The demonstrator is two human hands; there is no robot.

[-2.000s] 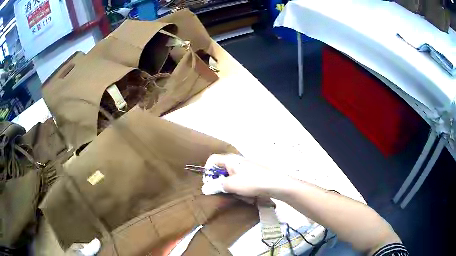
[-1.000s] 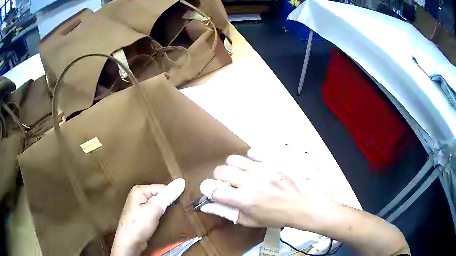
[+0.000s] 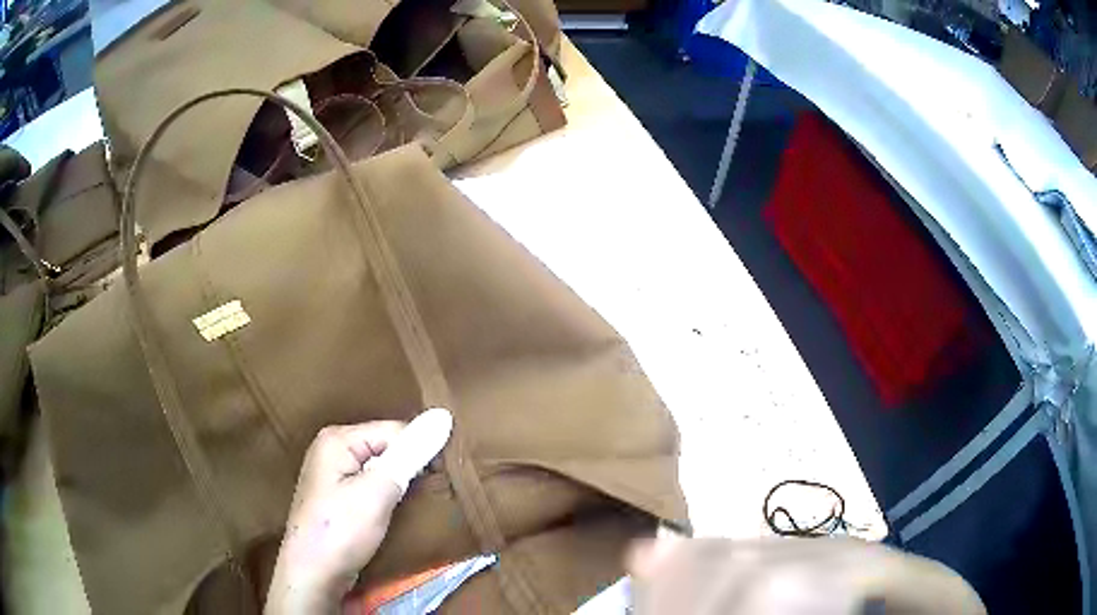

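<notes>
A brown tote bag body (image 3: 529, 324) lies flat before me, with a pale gold label patch (image 3: 221, 320) on its centre seam. Its long brown strap (image 3: 383, 258) loops across the panel. My left hand (image 3: 349, 505) holds the bag's edge beside the strap, its thumb wrapped in white. My right hand (image 3: 770, 577) is blurred at the bottom right, by the bag's corner, partly cut off by the frame's edge. Its fingers and whatever it may hold cannot be made out. White, blue and orange material (image 3: 439, 586) shows at the bag mouth.
More brown bags (image 3: 235, 84) with loose straps lie at the far side. Darker brown pieces (image 3: 78, 204) are piled left. A black cord (image 3: 806, 509) lies on the pale table (image 3: 686, 300) at right. Beyond are a white-covered table (image 3: 890, 132) and a red crate (image 3: 860, 264).
My left hand came in and is at the strap. My right hand, earlier with the snips at the bag, has moved down and right. The view has shifted, and the bag's right corner is now exposed.
</notes>
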